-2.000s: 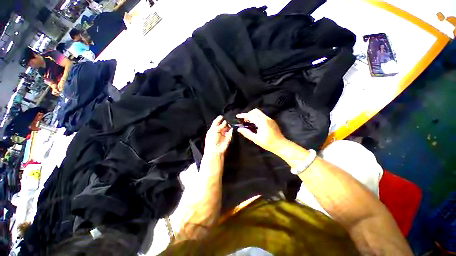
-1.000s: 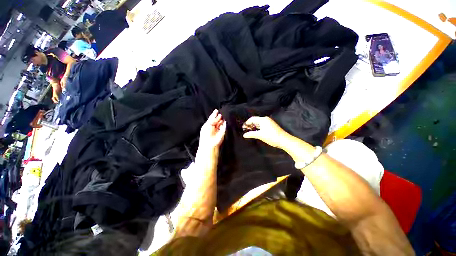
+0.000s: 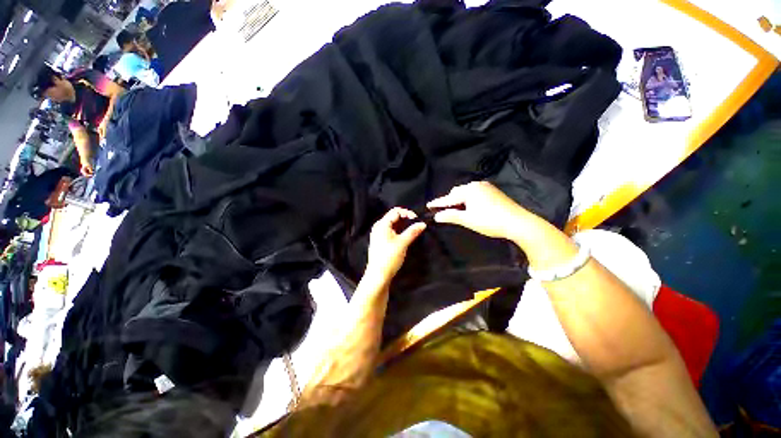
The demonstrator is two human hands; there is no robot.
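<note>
A large heap of black garments (image 3: pixel 283 171) covers the table in front of me. My left hand (image 3: pixel 396 239) pinches a bit of black cloth between thumb and fingertips near the middle of the heap. My right hand (image 3: pixel 479 212) is close beside it on the right, its thumb and fingers closed on the same dark cloth. The fingertips nearly meet. No tool can be made out in my right hand. A small white label (image 3: pixel 163 383) shows on the heap at lower left.
The white table (image 3: pixel 599 184) has a yellow-orange edge. A lit smartphone (image 3: pixel 663 84) lies at right. A red stool (image 3: pixel 687 329) stands at lower right. Navy garments (image 3: pixel 141 141) and a person (image 3: pixel 84 107) are at upper left.
My hands were apart a second ago, with my left fingers loose. They have come together and now pinch black cloth. The view has shifted slightly.
</note>
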